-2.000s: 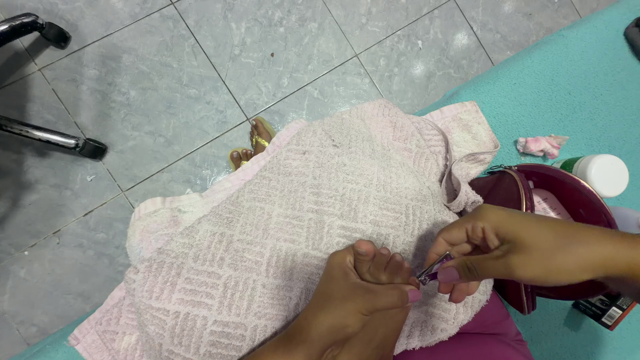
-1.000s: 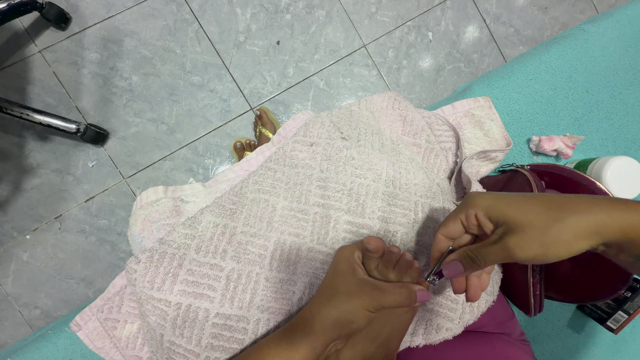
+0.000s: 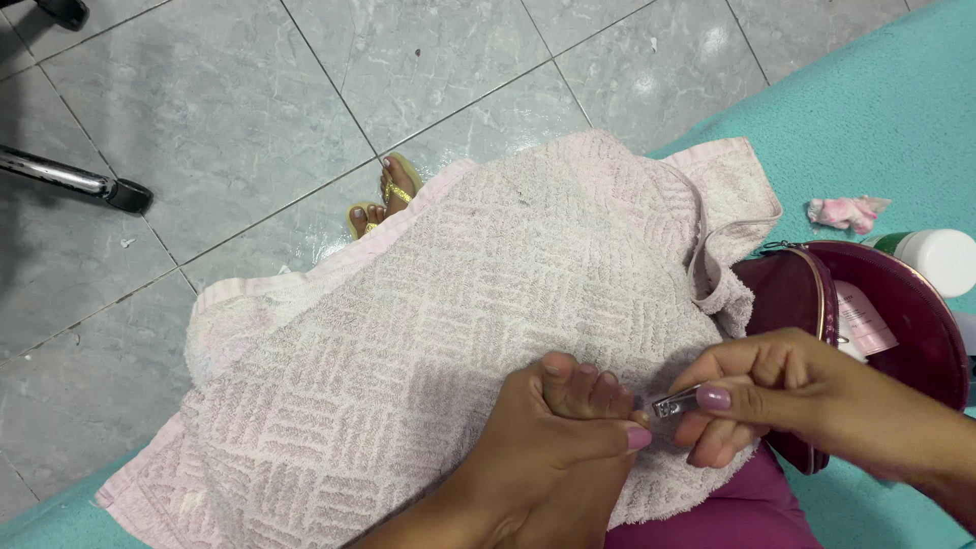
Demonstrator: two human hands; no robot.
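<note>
A bare foot (image 3: pixel 587 396) rests over a pale pink towel (image 3: pixel 457 335) that covers a lap. My left hand (image 3: pixel 541 435) is wrapped around the front of the foot, its thumb lying below the toes near the smallest one. Between the thumb and fingers of my right hand (image 3: pixel 747 396) is a small metal nail clipper (image 3: pixel 677 402), its jaws pointing left at the smallest toe with a narrow gap between them.
On the turquoise cover (image 3: pixel 862 99) at the right lie an open maroon zip case (image 3: pixel 923 320), a white-lidded jar (image 3: pixel 945 261) and a crumpled pink-stained wad (image 3: pixel 846 213). Feet in yellow flip-flops (image 3: pixel 400 191) show beyond the towel. Chair legs (image 3: pixel 69 179) stand on the tiled floor at left.
The nail clipper was right at the small toes one second ago; now it is slightly apart from the smallest toe. My left hand still holds the foot.
</note>
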